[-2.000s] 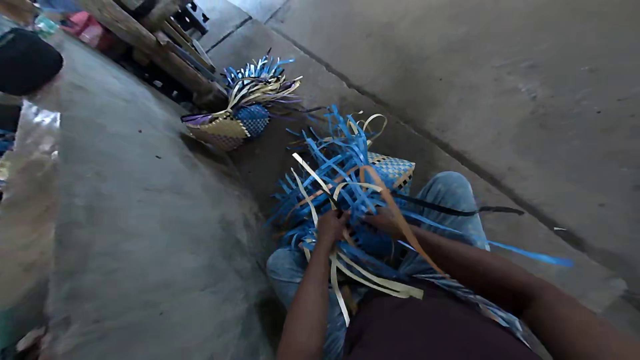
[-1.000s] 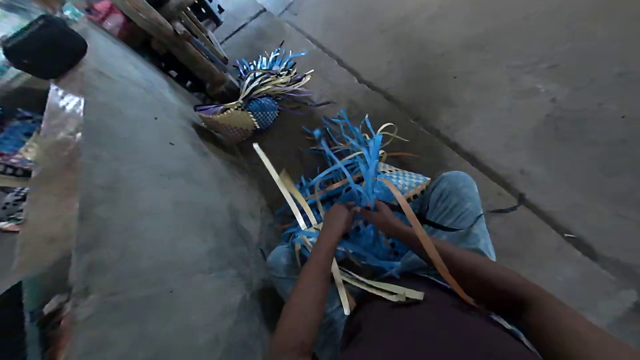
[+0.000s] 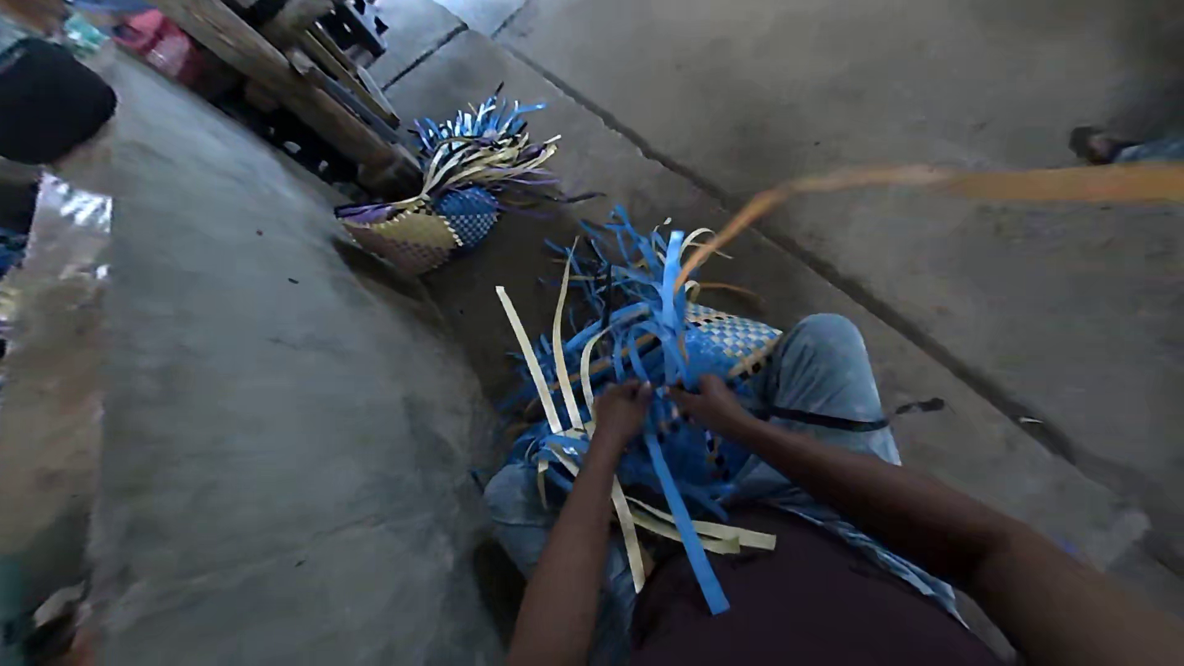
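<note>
In my lap lies a partly woven basket (image 3: 731, 338) of blue, cream and black flat strips, with many loose ends standing up. My left hand (image 3: 622, 410) pinches blue strips at its near side, beside several cream strips (image 3: 529, 356). Close to its right, my right hand (image 3: 710, 404) has its fingers closed on the blue strips too. One blue strip (image 3: 683, 518) hangs down from between the hands over my shirt. An orange strip (image 3: 860, 180) rises from the weave and stretches to the right edge of the view. The fingertips are partly hidden among the strips.
Another woven basket (image 3: 407, 239) with loose strips lies on the concrete floor beside a wooden post (image 3: 305, 92). A grey concrete ledge (image 3: 250, 388) runs along my left. A dark rounded object (image 3: 51, 100) is at the upper left. Someone's foot (image 3: 1096, 145) shows at the far right.
The orange strip, which hung down over my right forearm, now extends up and out to the right. A blue strip now hangs down below my hands. Both hands stay at the weave.
</note>
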